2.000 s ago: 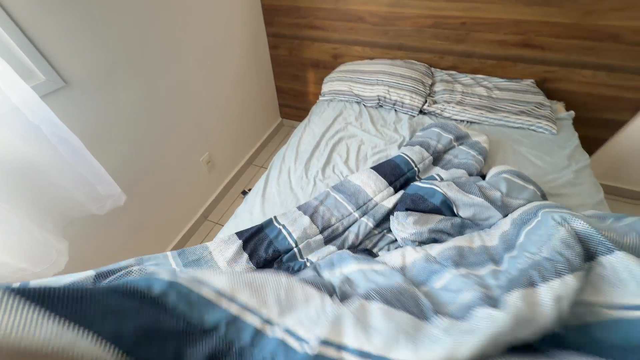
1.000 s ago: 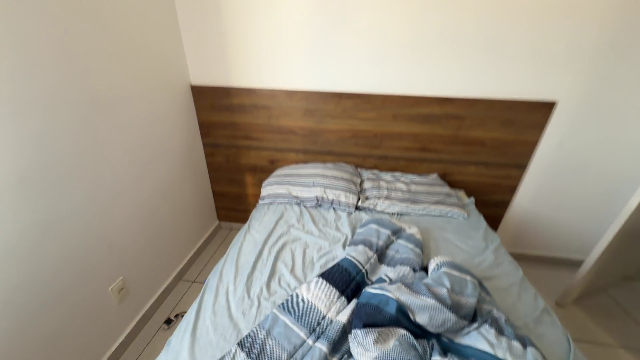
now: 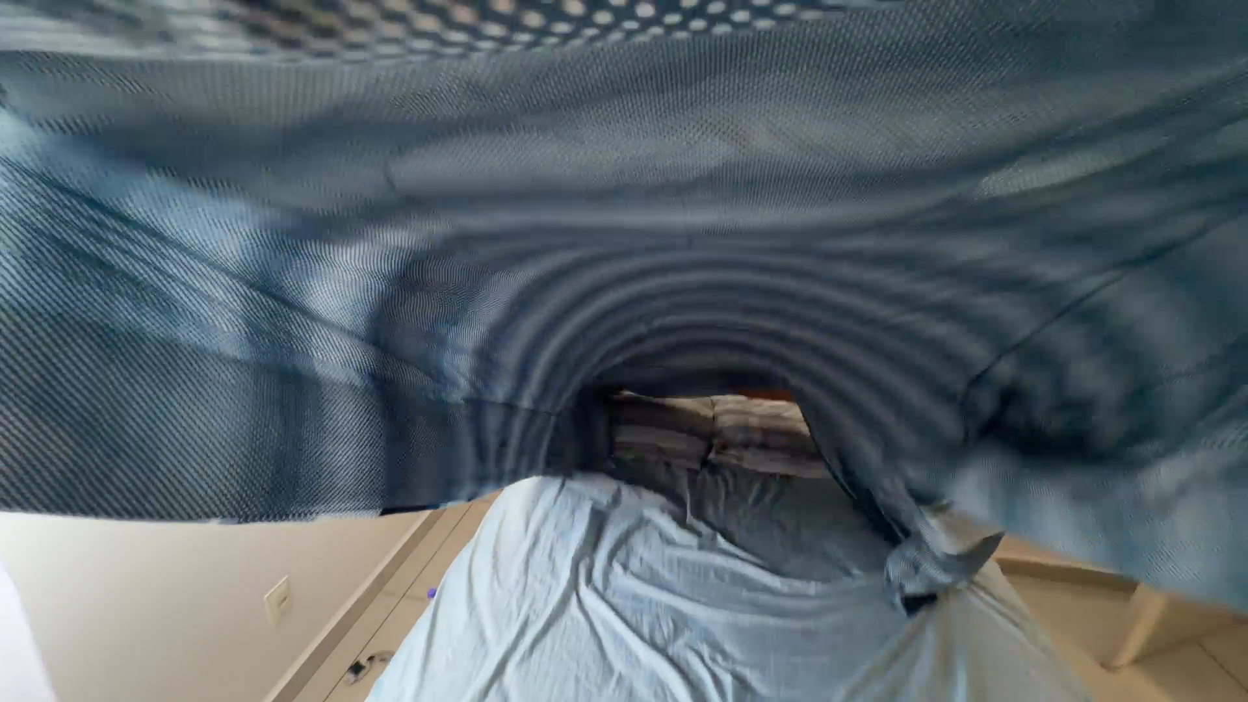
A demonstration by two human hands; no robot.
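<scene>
A blue striped comforter (image 3: pixel 682 292) hangs in the air across the upper part of the view, billowed close to the camera, with one low corner touching or hanging just over the right side of the bed. Beneath it spreads the wrinkled light blue fitted sheet (image 3: pixel 604 595) on the mattress. Two striped pillows, the left one (image 3: pixel 661 429) and the right one (image 3: pixel 765 436), show through a gap under the cloth at the head of the bed. Neither my left hand nor my right hand is in view; whatever holds the comforter up is hidden.
A wall outlet (image 3: pixel 278 600) is on the pale wall at the left. Along that side run the baseboard (image 3: pixel 356 604) and floor tiles, with a small dark object (image 3: pixel 358 671) on the floor. Part of a light wooden piece of furniture (image 3: pixel 1136 624) stands at the right.
The comforter, bunched on the middle of the bed one second ago, is now spread and raised in the air, covering most of the view and baring the sheet.
</scene>
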